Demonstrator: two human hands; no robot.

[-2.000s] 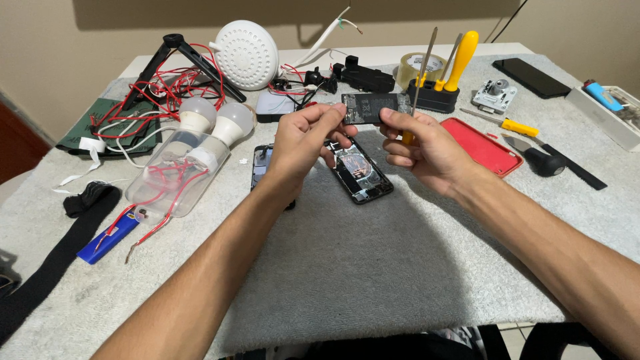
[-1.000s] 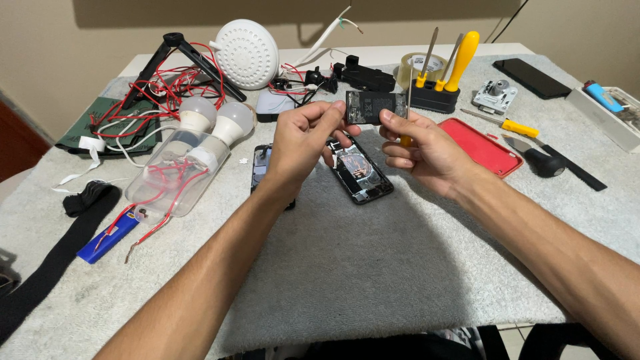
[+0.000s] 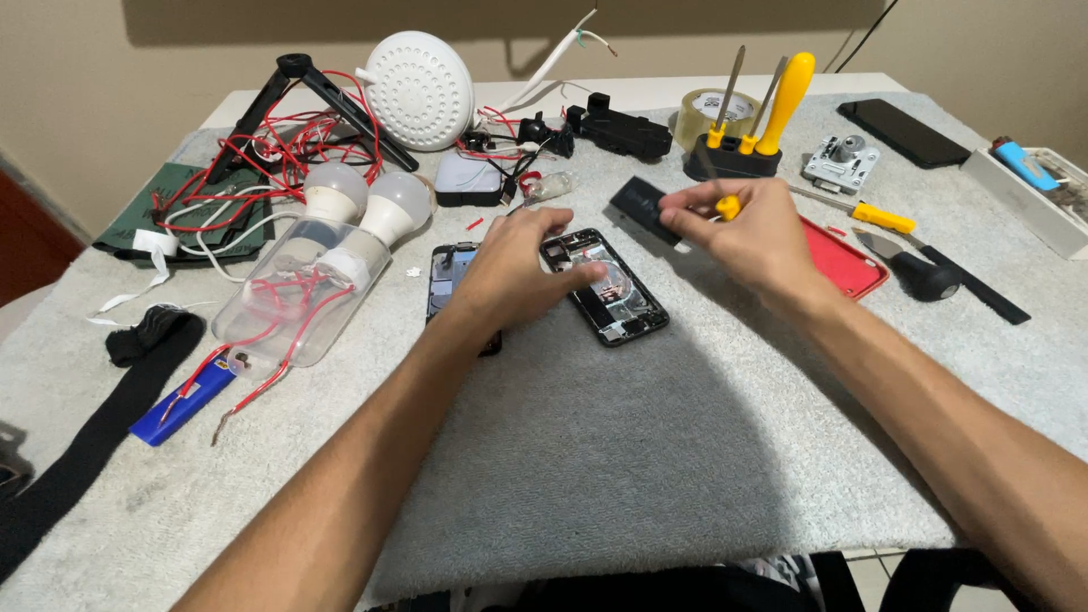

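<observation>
My right hand (image 3: 748,238) holds a flat black phone battery (image 3: 643,209) by its right end, low over the towel, with a yellow-handled screwdriver (image 3: 728,206) also between its fingers. My left hand (image 3: 531,268) has its fingers apart and holds nothing; its thumb is over the left edge of an opened phone body (image 3: 616,293), whose inner parts show. Whether the thumb touches it is hard to tell. Partly behind the left hand and wrist lies a phone screen assembly (image 3: 444,285), inner side up.
Left are light bulbs (image 3: 395,204) on a clear plastic container (image 3: 314,314), and red wires (image 3: 280,161). A screwdriver stand (image 3: 733,160), clear tape (image 3: 714,106) and a white shower head (image 3: 421,89) stand behind. Right lie a red phone case (image 3: 837,259), a black-handled tool (image 3: 922,276) and a dark phone (image 3: 903,132).
Both hands held the battery up before. My left hand has let go and come down over the opened phone body; my right hand has moved right and lowered the battery.
</observation>
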